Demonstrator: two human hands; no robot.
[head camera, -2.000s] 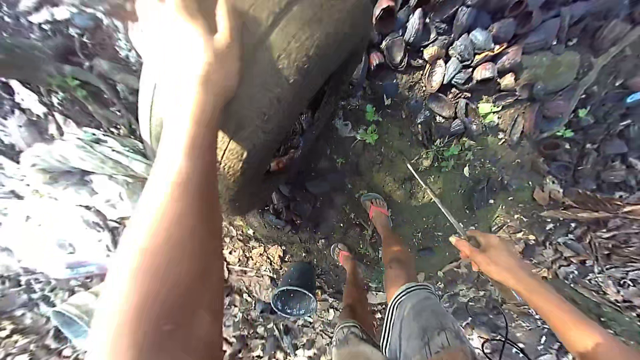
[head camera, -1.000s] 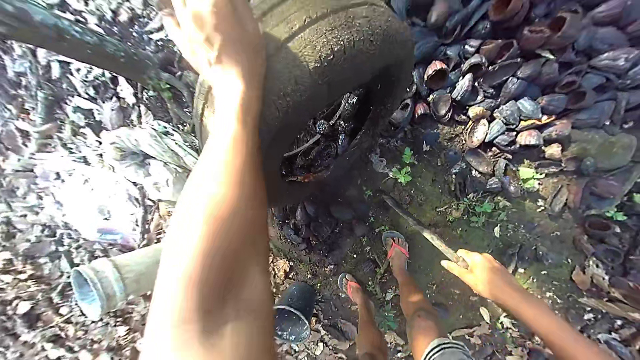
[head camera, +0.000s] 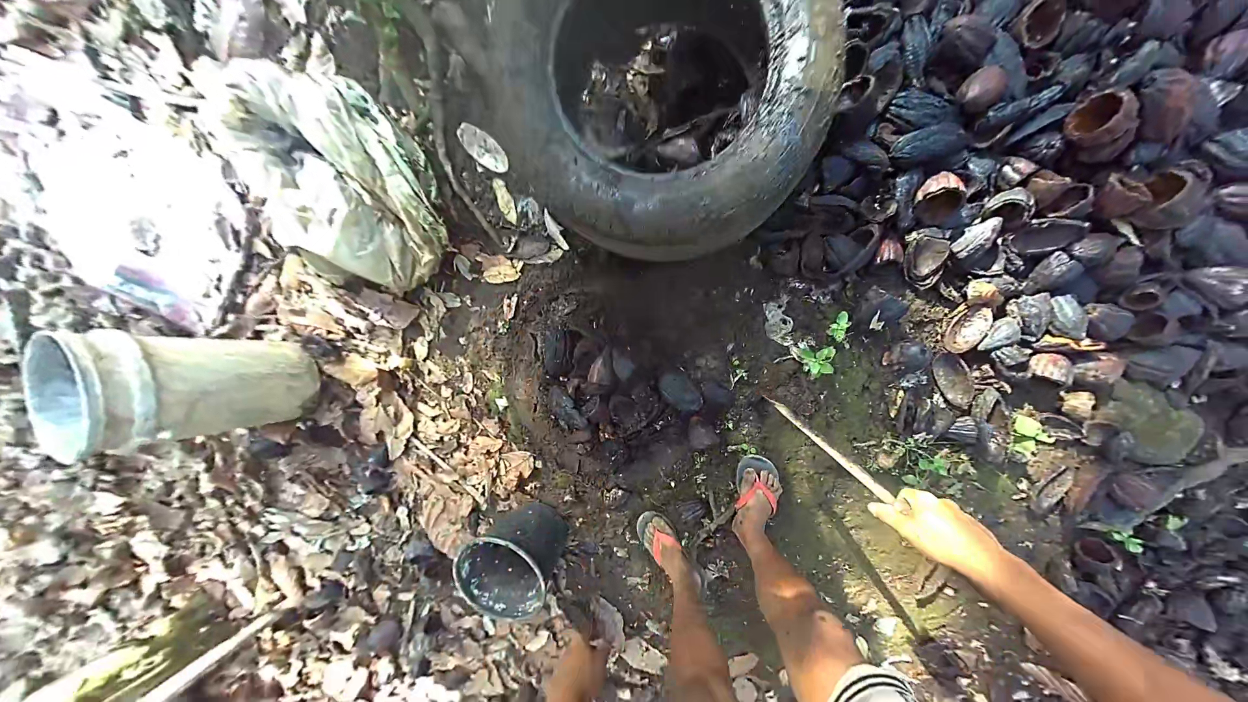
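My right hand (head camera: 938, 529) is closed around one end of a thin wooden stick (head camera: 829, 450), whose tip points up and left over the muddy ground. At the bottom, left of my legs, part of an arm (head camera: 577, 667) shows; its hand is out of view or hidden. A worn tyre (head camera: 673, 216) lies at the top centre with wet, dark debris (head camera: 639, 83) inside it. Below the tyre is a small heap of dark husks (head camera: 634, 390). My feet in flip-flops (head camera: 757, 492) stand between that heap and my right hand.
A black bucket (head camera: 512, 561) lies tipped left of my feet. A pale pipe (head camera: 214, 385) rests on dry leaves at left, below a crumpled plastic sack (head camera: 341, 175). Dry, dark pod husks (head camera: 1053, 219) cover the right side. A rock (head camera: 1150, 421) sits among them.
My left hand has let go of the tyre and dropped out of view. The tyre has tipped over from its raised position, uncovering the husks. My right hand still holds the stick.
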